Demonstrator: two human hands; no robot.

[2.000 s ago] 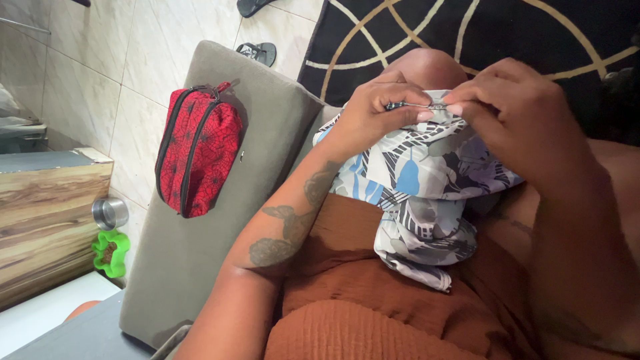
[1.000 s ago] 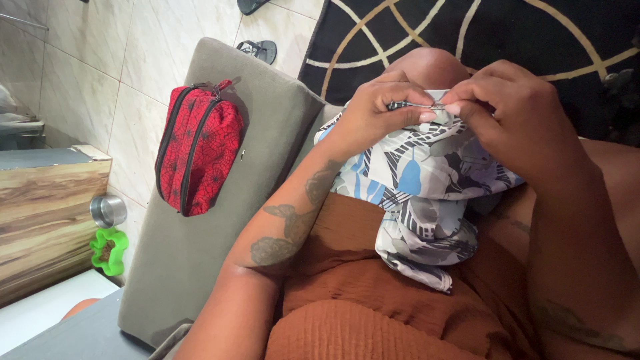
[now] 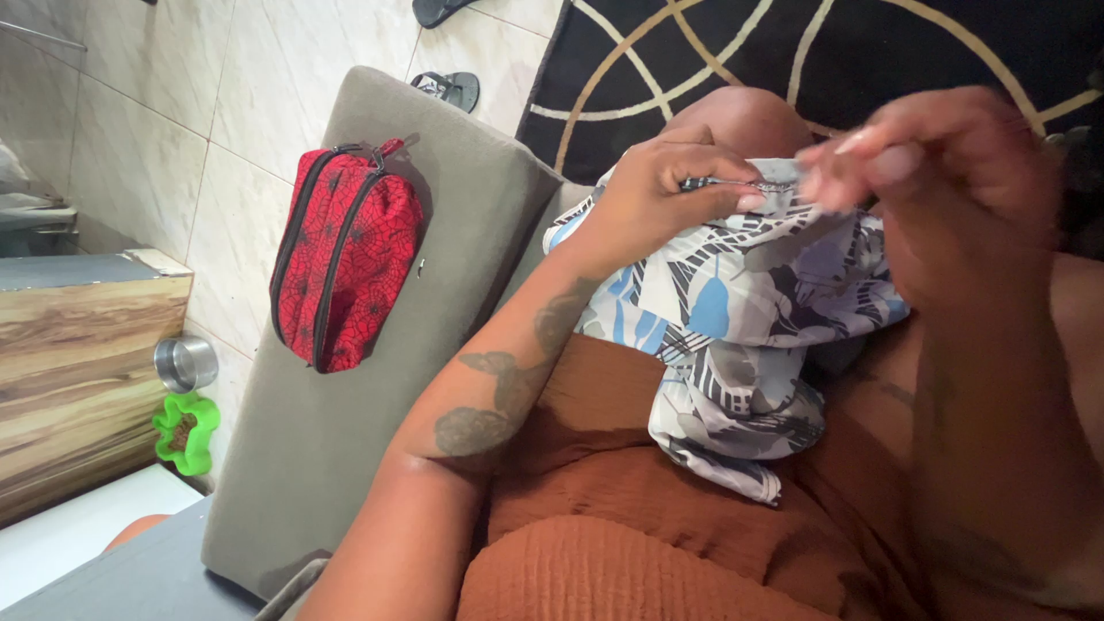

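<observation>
A white, grey and blue patterned cloth (image 3: 733, 285) lies bunched over my lap, its lower part hanging in folds on my rust-brown garment (image 3: 569, 517). My left hand (image 3: 690, 181) pinches the cloth's upper edge between thumb and fingers. Along that edge, by the fingertips, runs a dark, thin strip whose kind I cannot tell. My right hand (image 3: 931, 164) is motion-blurred just right of the pinched edge, thumb and fingertips close together. Whether it holds a needle, a thread or nothing is too blurred to tell.
A red zippered pouch (image 3: 354, 259) with a black web pattern rests on the grey sofa cushion (image 3: 448, 285) at left. Flip-flops (image 3: 453, 89) lie on the tiled floor. Beyond the cushion are a metal bowl (image 3: 185, 362) and a green bowl (image 3: 205, 435); a black patterned rug (image 3: 776, 52) spreads ahead.
My right hand has moved a little away from the cloth's edge, where its fingertips were close to my left ones. My left hand keeps its pinch on the cloth.
</observation>
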